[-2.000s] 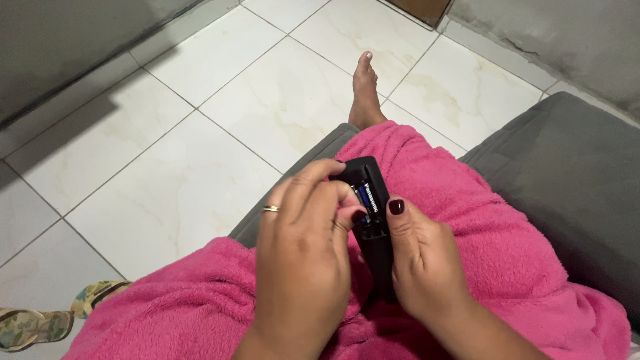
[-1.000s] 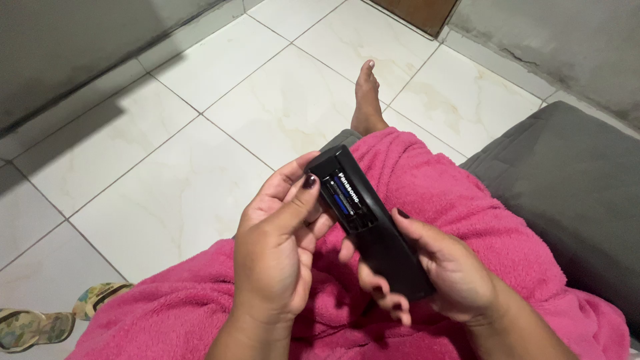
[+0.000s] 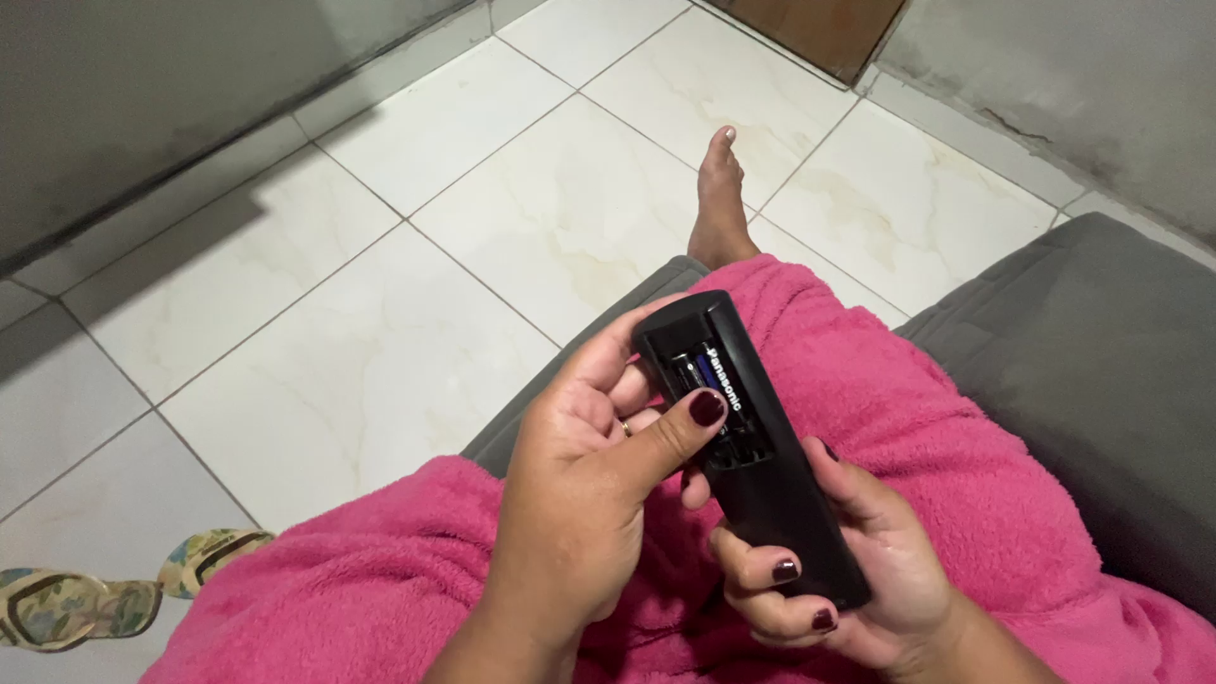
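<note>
A black remote control (image 3: 788, 503) lies back side up across both hands, tilted, its battery compartment uncovered at the upper end. Panasonic batteries (image 3: 719, 380) sit side by side in the compartment. My left hand (image 3: 589, 475) holds the upper end, fingers behind it and the thumb pressed on the batteries; a ring shows on one finger. My right hand (image 3: 883, 560) grips the lower end, with the thumb along the right edge and the fingertips at the left edge. The battery cover is not seen.
A pink fleece fabric (image 3: 380, 570) covers my lap and legs. A bare foot (image 3: 724, 204) rests over the white tiled floor (image 3: 361, 370). Patterned flip-flops (image 3: 85, 608) lie at the lower left. A grey cushioned seat (image 3: 1064, 380) is at the right, and a brown door (image 3: 817, 28) stands at the top.
My left thumb has moved from the compartment's edge onto the batteries. Two seconds ago the left hand covered more of the remote, which stood more upright; my right hand has shifted down to the lower end.
</note>
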